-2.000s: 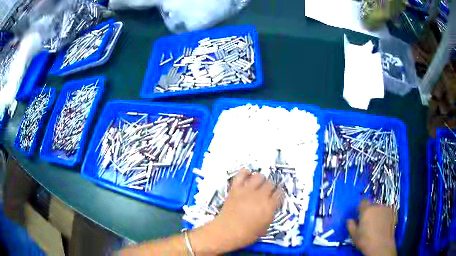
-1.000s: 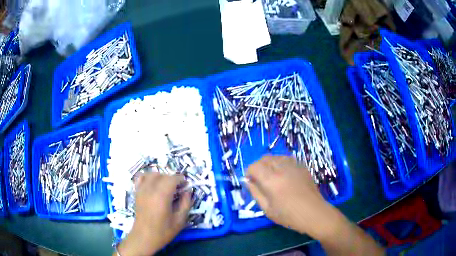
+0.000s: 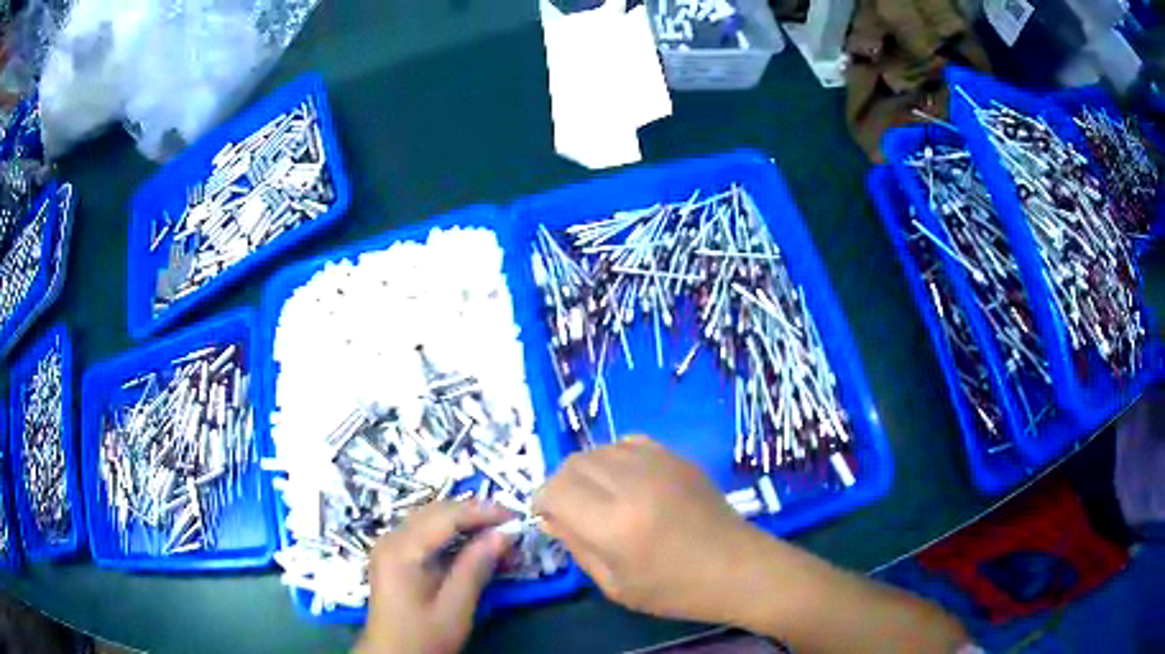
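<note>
My left hand (image 3: 432,572) is over the near part of the white pile, with thumb and fingers pinched on a small silver and white piece (image 3: 512,525). My right hand (image 3: 639,524) meets it fingertip to fingertip at the piece's other end, over the border between the two large trays. The fingers hide most of the piece. White sleeves (image 3: 383,313) fill the middle tray (image 3: 557,428), with short silver metal tubes (image 3: 428,441) lying over the near part. Thin rods (image 3: 779,371) with dark red parts are fanned in the right-hand tray (image 3: 864,441).
A tray of short silver pieces (image 3: 256,179) stands at the upper left. Smaller trays with brownish pieces (image 3: 179,434) are at the left. Several rod trays (image 3: 1067,243) stand close together at the right. White paper (image 3: 607,83), a clear box (image 3: 722,51) and plastic bags (image 3: 166,64) lie behind. A red stool (image 3: 1035,562) shows below right.
The view has swung right since the first frame. My right hand has moved from the rod tray to my left hand, and their fingertips now meet on one small piece.
</note>
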